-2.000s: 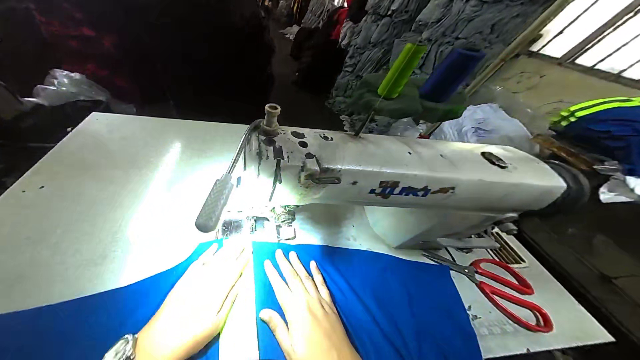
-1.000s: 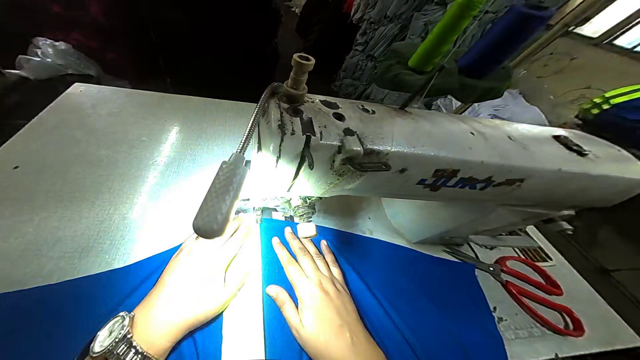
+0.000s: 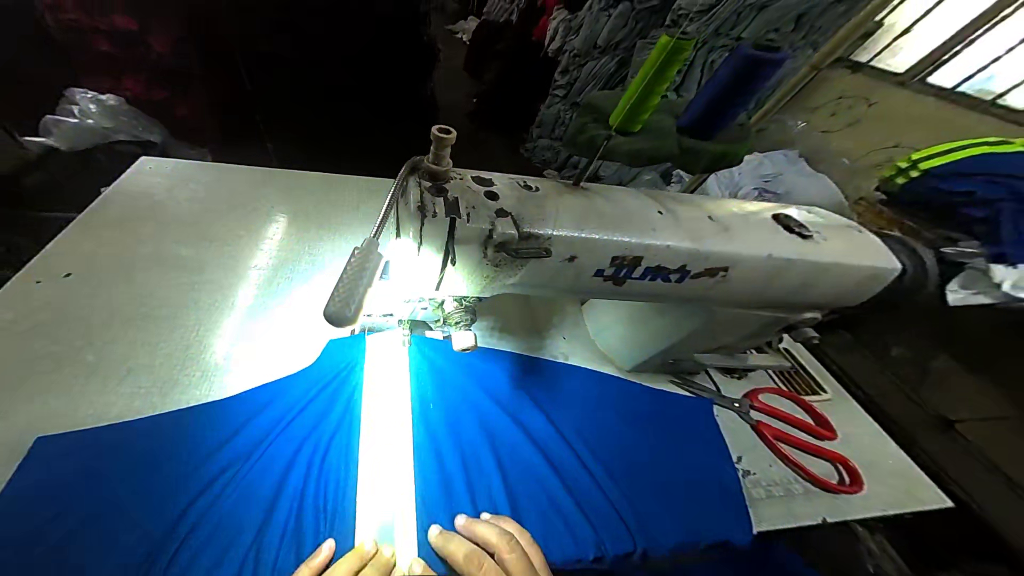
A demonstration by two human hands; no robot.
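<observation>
Blue fabric (image 3: 512, 432) with a white strip (image 3: 386, 440) down its middle lies on the sewing machine table. Its far edge reaches the presser foot area (image 3: 412, 324) of the white Juki sewing machine (image 3: 656, 240). At the bottom edge, the fingertips of my left hand (image 3: 352, 560) rest on the strip and the cloth left of it; whether they pinch it I cannot tell. My right hand (image 3: 488, 548) lies on the blue fabric just right of the strip, fingers bent. Both palms are out of frame. A lamp (image 3: 354, 284) on a flexible neck lights the needle area.
Red-handled scissors (image 3: 788, 432) lie on the table at the right, blades touching the fabric's edge. Behind the machine stand a green thread cone (image 3: 652, 84) and a dark blue one (image 3: 732, 88). A clear plastic bag (image 3: 100, 120) is at the far left, and piled grey cloth (image 3: 592, 64) behind.
Both hands have moved back along the fabric, away from the machine head, to the bottom edge of the view. More of the white strip shows between them and the presser foot.
</observation>
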